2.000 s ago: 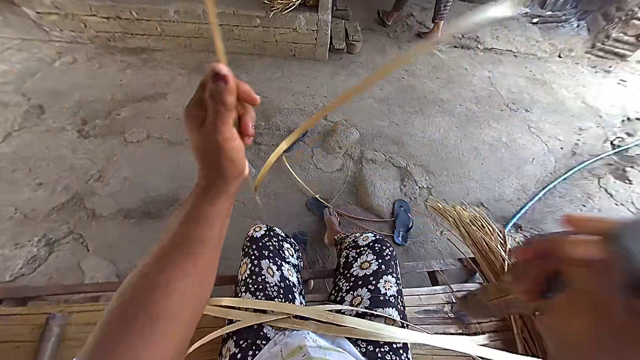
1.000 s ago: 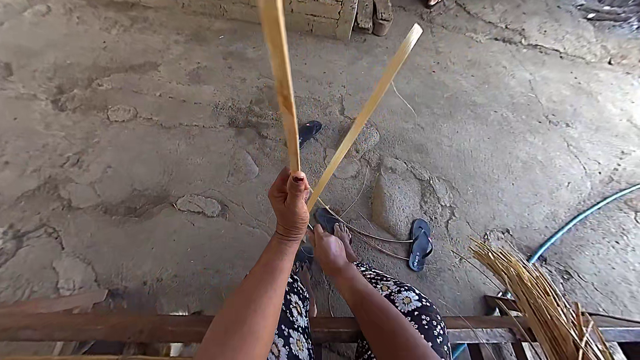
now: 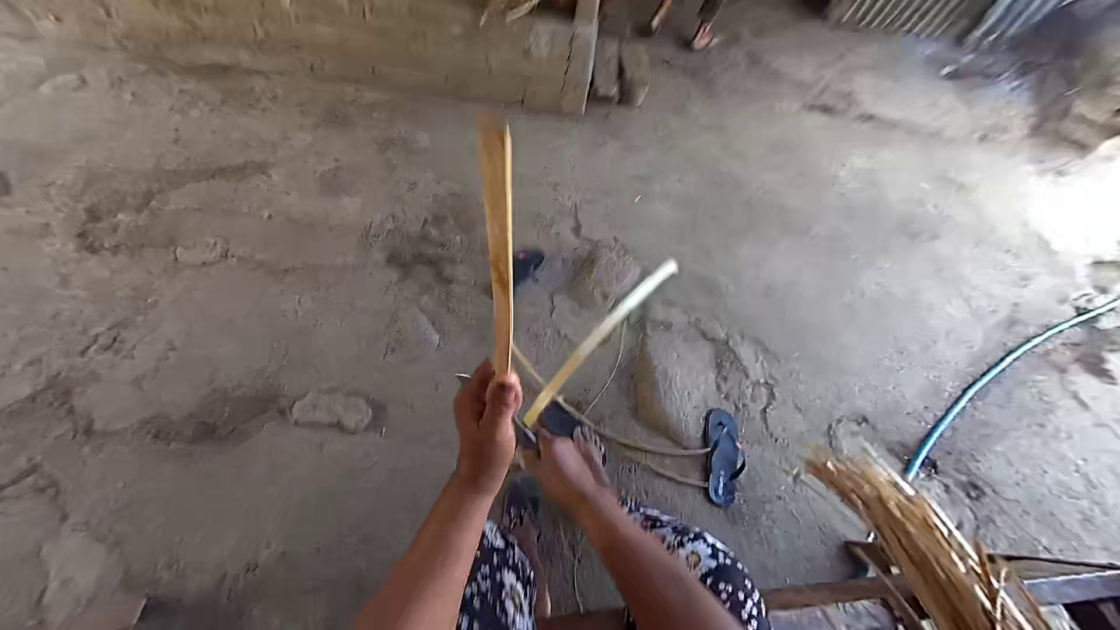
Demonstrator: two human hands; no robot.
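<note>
My left hand [image 3: 486, 429] is closed around the lower end of a flat tan strip, likely bamboo [image 3: 499, 245], which stands upright above the fist. Close on its right, my right hand [image 3: 564, 464] grips something at the foot of the strip, where a small part of a blade [image 3: 525, 430] shows; the handle is hidden in the fingers. From between the hands a paler, thinner strip [image 3: 604, 332] slants up to the right. Thin split lengths [image 3: 647, 448] curve from beneath the hands toward a flip-flop.
A dark flip-flop [image 3: 723, 457] lies on the rough ground, with another [image 3: 528, 264] beyond my hands. A bundle of split strips [image 3: 927, 534] leans at lower right near a blue hose [image 3: 989, 381]. A low wall [image 3: 420, 52] runs along the back; another person's feet [image 3: 703, 35] stand beside it.
Two seconds ago my right hand was far off at the right, blurred; it has come in beside my left hand. Since one second ago, the view has shifted.
</note>
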